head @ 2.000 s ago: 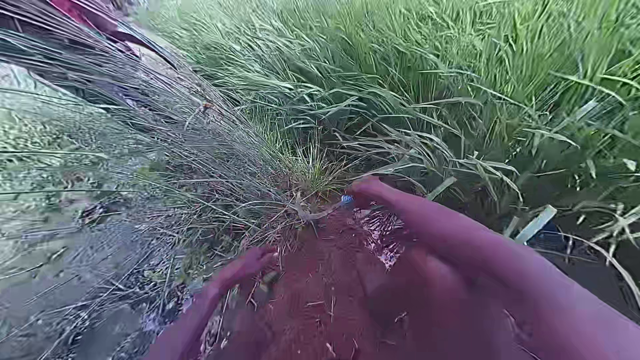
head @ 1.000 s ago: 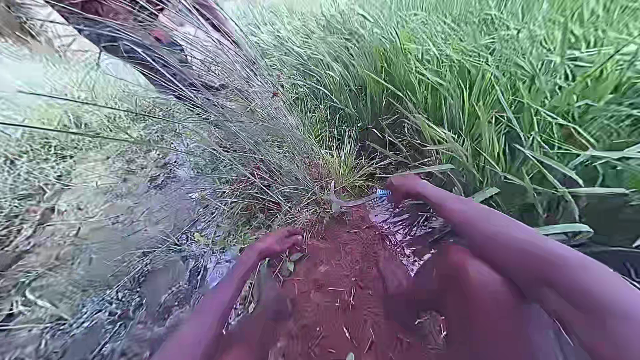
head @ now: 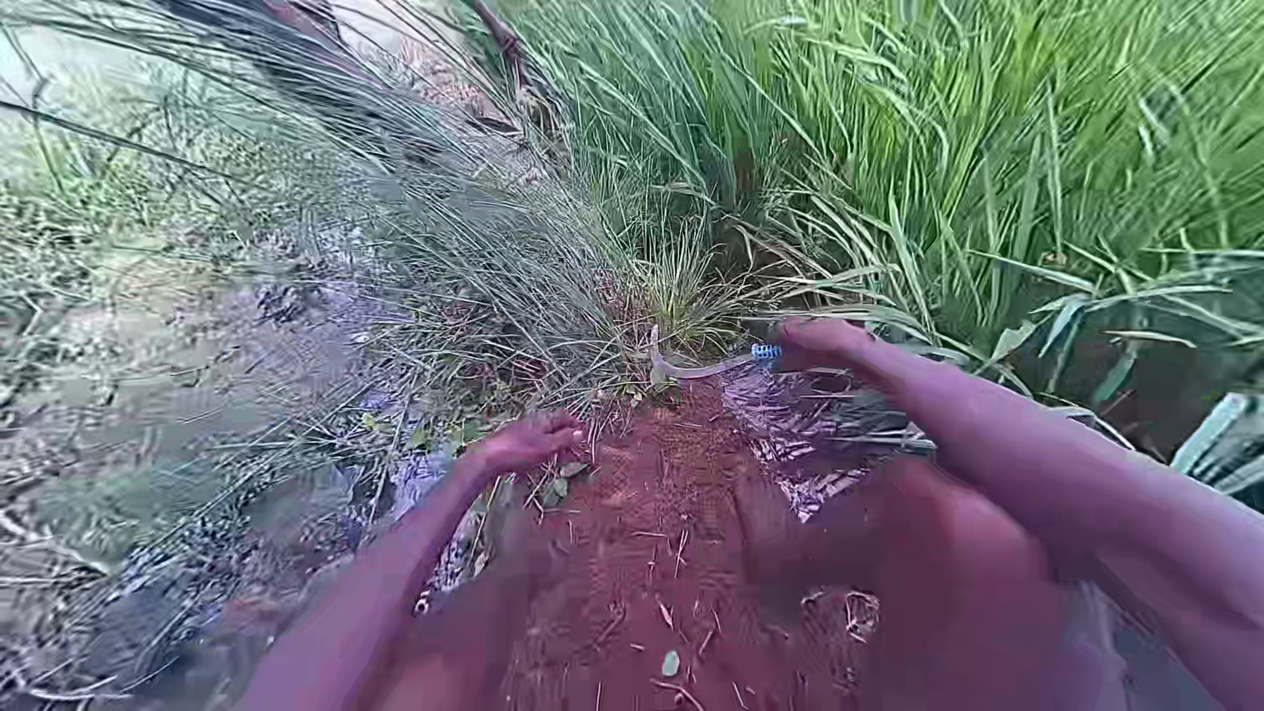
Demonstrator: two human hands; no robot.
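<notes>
My right hand (head: 825, 341) grips the blue handle of a sickle (head: 706, 370), whose curved metal blade points left with its tip turned up. The blade lies at the base of a grass tuft (head: 681, 286) where the red earth path ends. My left hand (head: 533, 441) is low over the path's left edge, its fingers partly curled beside short weeds (head: 565, 481). Nothing can be made out in it, and blur hides whether it touches a stem.
Tall green blades (head: 889, 128) stand to the right over dark wet ground. Long thin grass (head: 474, 217) leans across the upper left. Muddy water (head: 217, 365) lies left of the red earth path (head: 662, 553). My bent knees flank the path.
The view has shifted. A person's clothed legs at the upper left have gone further toward the frame's top edge. My right hand has kept hold of the sickle throughout.
</notes>
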